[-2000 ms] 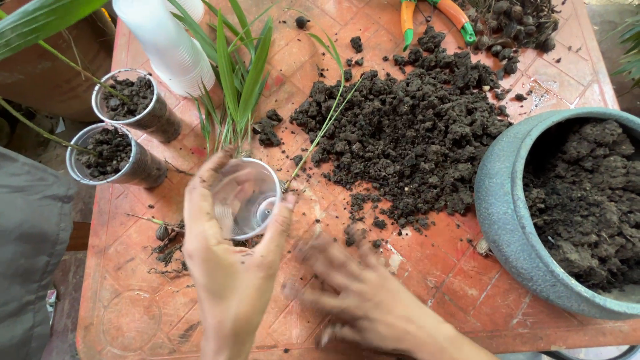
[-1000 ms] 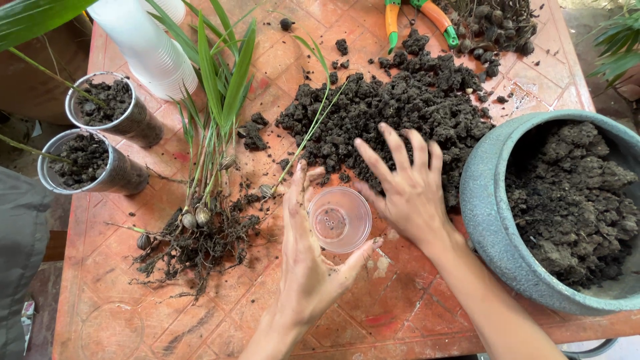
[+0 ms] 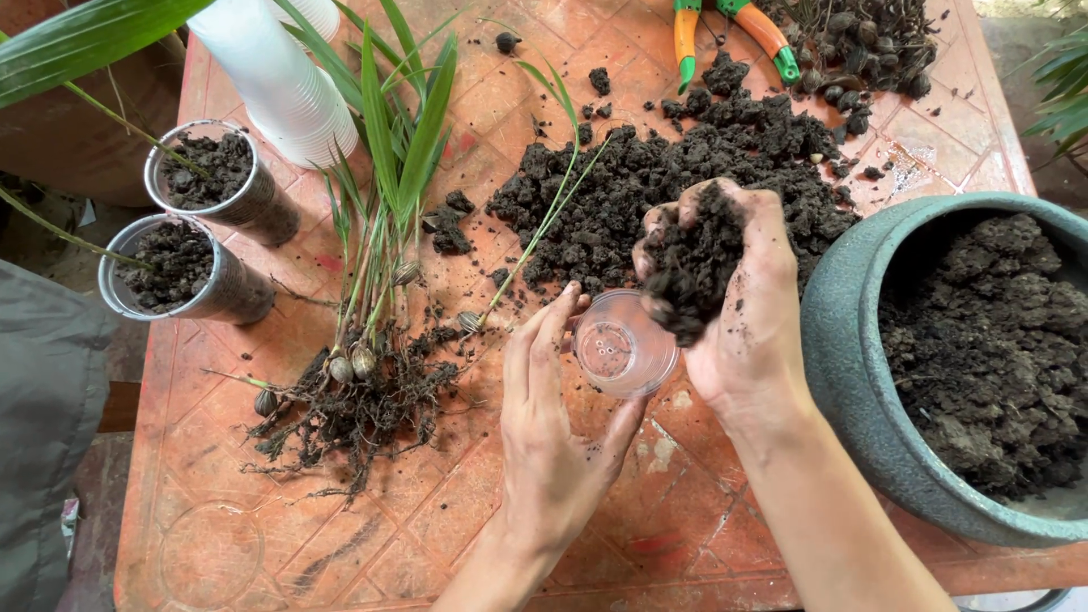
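Note:
My left hand [image 3: 557,425] holds a clear plastic cup [image 3: 626,344] between thumb and fingers; small holes show in its bottom. Just right of the cup's rim, my right hand [image 3: 748,289] is closed around a handful of dark soil [image 3: 695,263]. Behind both hands spreads a pile of loose soil [image 3: 595,200]. One seedling [image 3: 544,225] with a seed at its base lies against the pile's left side. Further left is a bunch of palm-like seedlings [image 3: 365,280] with seeds and tangled, soil-covered roots [image 3: 365,416].
Two soil-filled cups [image 3: 246,191] [image 3: 208,272] with stems stand at left, near stacked plastic cups [image 3: 297,102]. Orange-and-green handled pruners [image 3: 722,38] and a seed cluster [image 3: 858,42] lie at the back. A grey-green pot of soil [image 3: 850,365] occupies the right of the orange table [image 3: 340,561].
My right hand has closed on soil and is now beside the cup's rim; one second ago its fingers were spread at the pile's edge. My left hand stays at the cup.

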